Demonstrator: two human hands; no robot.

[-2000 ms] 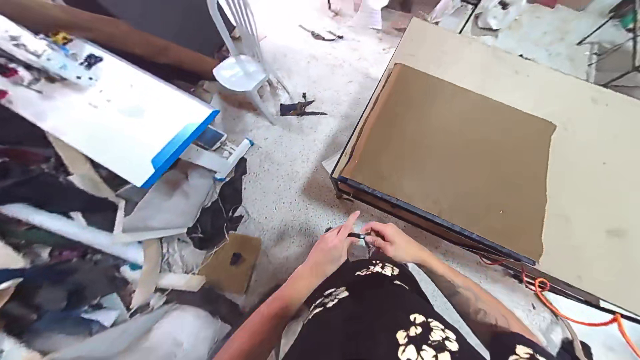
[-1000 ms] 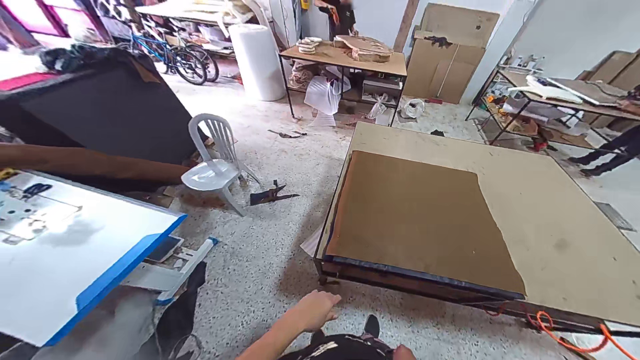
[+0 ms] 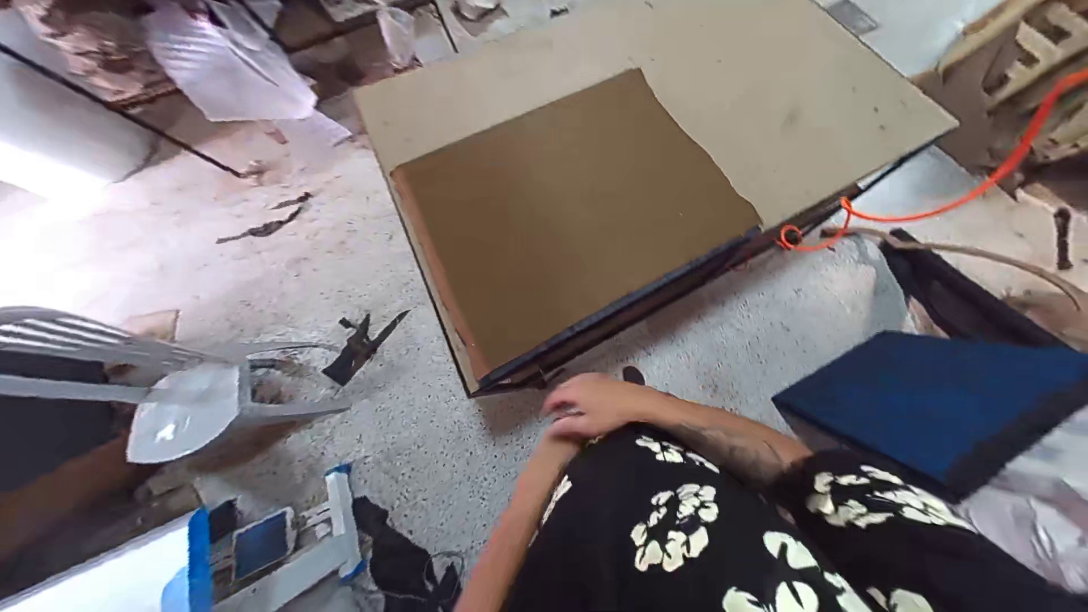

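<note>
My right hand (image 3: 599, 401) lies in front of my body with its fingers curled, over my left hand (image 3: 563, 438), which is mostly hidden beneath it. Whether either holds something cannot be seen. Just beyond them is the near corner of a low table (image 3: 816, 93) with a pale top. On it a brown fabric sheet (image 3: 569, 221) lies flat, with a dark strip (image 3: 620, 306) along its near edge and a reddish-brown strip (image 3: 442, 272) along its left edge.
At left stand a white plastic chair (image 3: 187, 408) and a white work surface edged in blue (image 3: 197, 552). Dark scraps (image 3: 357, 353) lie on the speckled floor. An orange hose (image 3: 952, 208) runs off the table's right side. A blue panel (image 3: 926, 399) is at my right.
Two seconds ago both hands were together at a small dark item; one second ago they were apart. Now they are together again, one over the other. The view has swung right and down.
</note>
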